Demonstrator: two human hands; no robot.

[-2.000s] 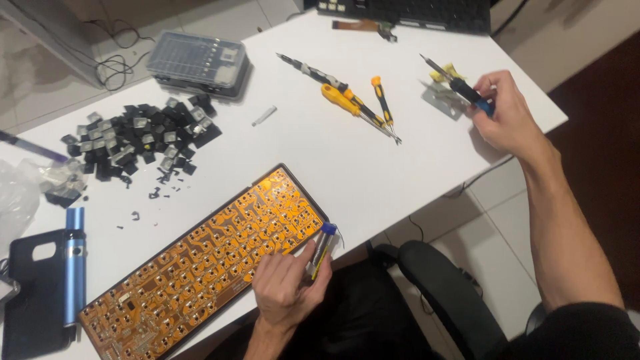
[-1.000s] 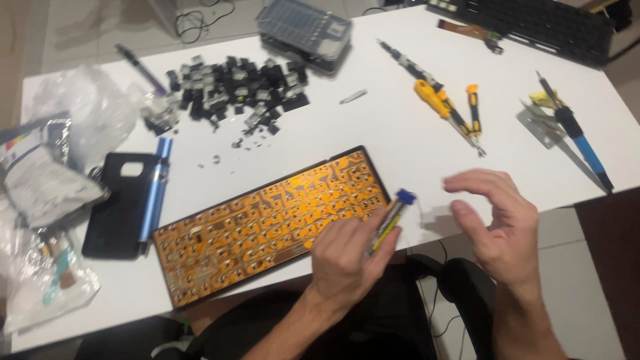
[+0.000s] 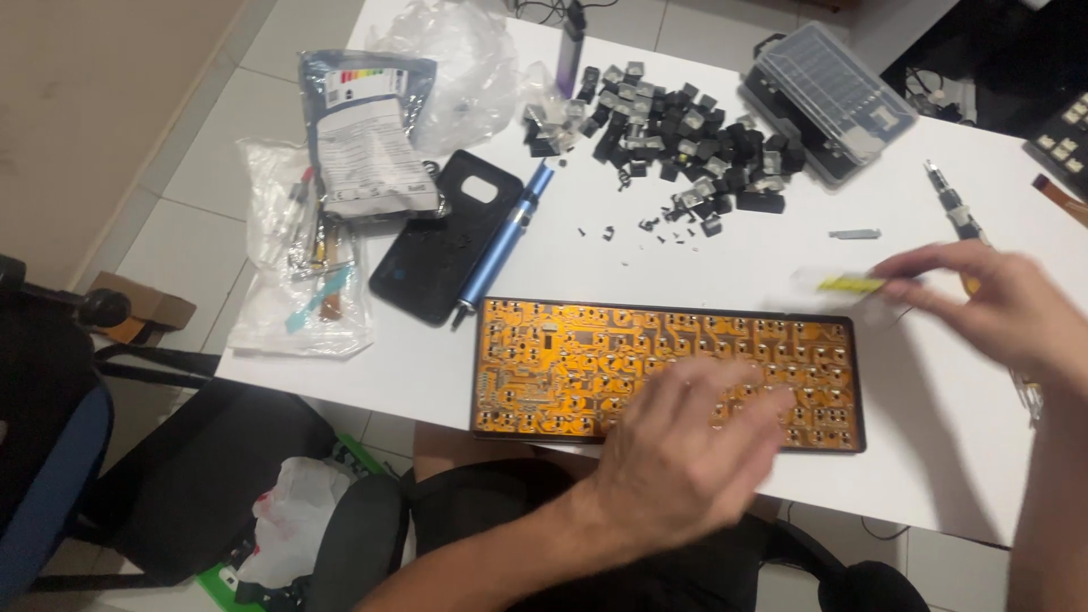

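A keyboard's orange circuit board (image 3: 544, 365) lies in a dark frame along the near table edge. My left hand (image 3: 693, 433) is over its right half, blurred, fingers spread and no object visible in them. Above the board's right end, my right hand (image 3: 977, 297) pinches a small clear tube with a yellow label (image 3: 850, 283), blurred by motion. Left of the board, a blue pen-shaped tool (image 3: 501, 246) rests against a black phone case (image 3: 442, 246). Black keycaps and clear-topped key switches (image 3: 680, 136) form a loose pile behind the board.
A clear-lidded organizer box (image 3: 833, 102) stands at the back right. Plastic bags (image 3: 302, 272) and a printed silver packet (image 3: 365, 136) lie at the left. Tiny dark parts (image 3: 654, 225) are scattered below the pile. A precision screwdriver (image 3: 952, 200) and a small metal strip (image 3: 854, 234) lie at the right.
The small tube, in my left hand earlier, is now in my right hand. My left hand has moved over the board. The view has swung left.
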